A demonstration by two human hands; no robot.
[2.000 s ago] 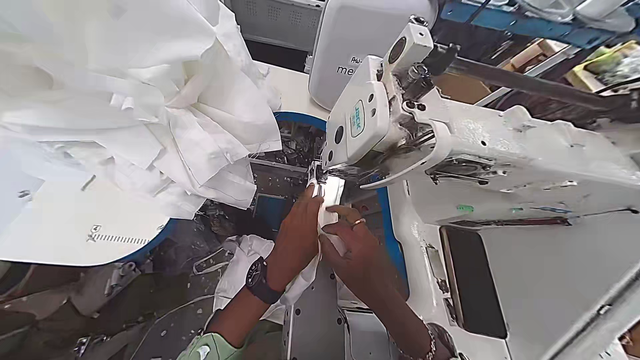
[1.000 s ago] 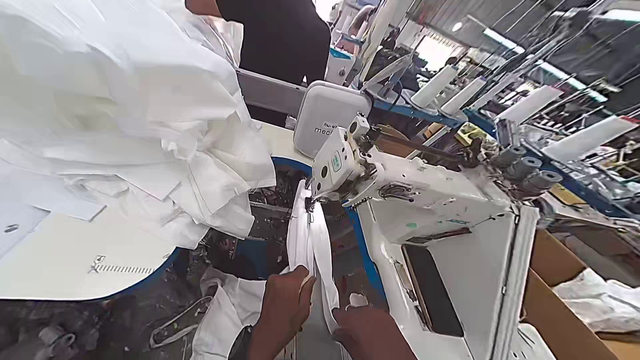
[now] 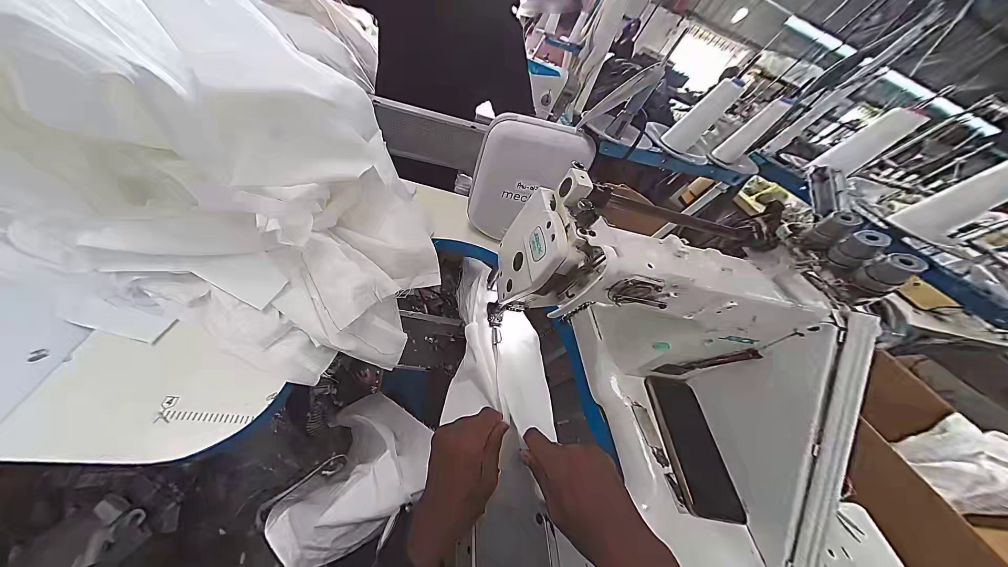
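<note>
White fabric [image 3: 526,354] runs lengthwise under the presser foot [image 3: 496,315] of a white industrial sewing machine [image 3: 693,276]. Near the lower centre, my left hand [image 3: 465,465] grips the left part of this cloth, thumb on top. My right hand [image 3: 579,488] pinches its right part, close beside the left hand but apart from it. A seam or fold line lies between the hands and leads up to the foot. More white cloth [image 3: 354,480] hangs down left of my left hand.
A large heap of white cut fabric [image 3: 197,173] covers much of the table [image 3: 102,402] at left. A grey zip case [image 3: 535,157] stands behind the machine head. A phone [image 3: 697,449] lies on the machine bed. Thread cones [image 3: 705,114] and a cardboard box [image 3: 906,472] are at right; a person in dark clothing [image 3: 453,55] is behind.
Both hands have moved from close beside the presser foot back towards me, and the fabric now stretches between them and the foot. The view has tilted up, showing more background.
</note>
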